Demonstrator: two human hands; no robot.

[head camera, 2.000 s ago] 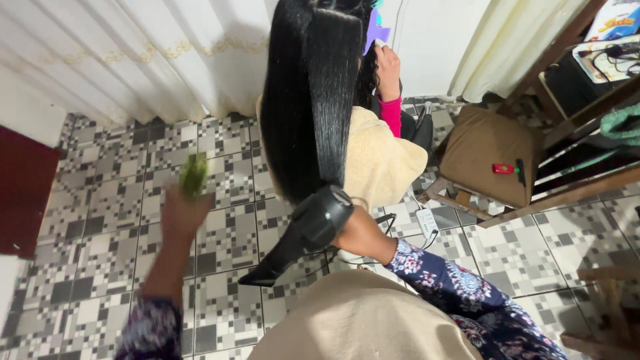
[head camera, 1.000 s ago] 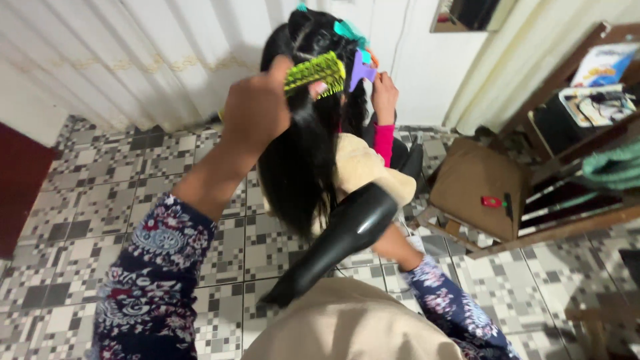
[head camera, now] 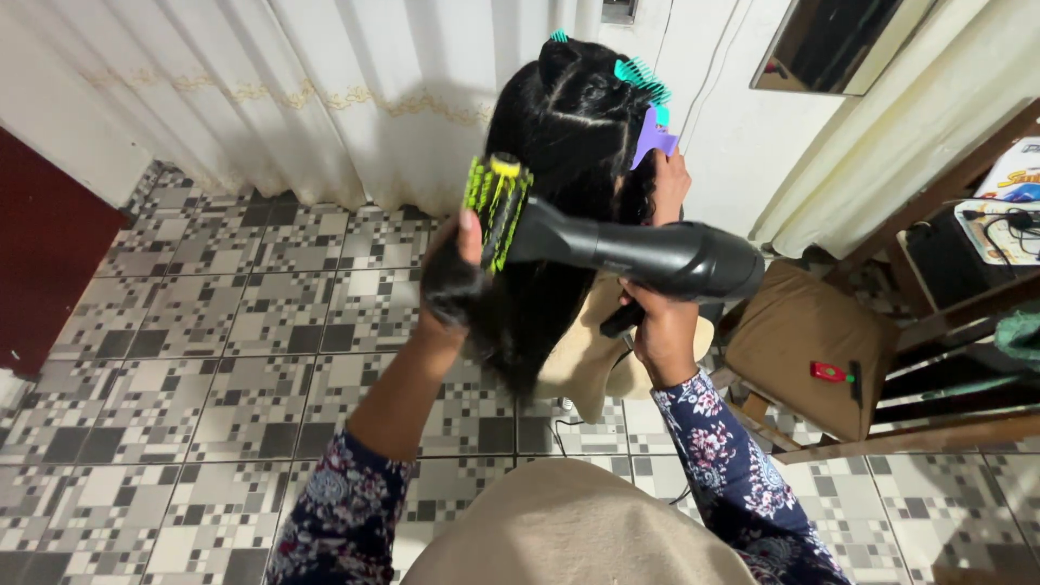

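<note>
My left hand [head camera: 449,268] grips a round hairbrush [head camera: 497,211] with yellow-green bristles, and a lock of dark hair lies over my fingers. In my right hand [head camera: 662,325] is the handle of a black hair dryer [head camera: 682,258], its nozzle pointing left, close beside the brush. Between my arms hangs the long dark hair [head camera: 552,301] of a seated person, parted on top. Teal clips [head camera: 642,80] and a purple clip [head camera: 652,140] sit at the right side of the head, where the person's own hand [head camera: 669,183] touches the purple one.
A wooden chair with a brown cushion [head camera: 800,341] stands to the right, bearing a small red item [head camera: 830,372] and a dark comb-like thing. Behind hangs a white curtain [head camera: 390,73]; a mirror [head camera: 829,41] is on the wall. A dark red panel [head camera: 49,244] stands far left.
My left hand with the brush has moved down from the top of the head to the hair's left side. The dryer has swung up to lie nearly level, its nozzle now by the brush.
</note>
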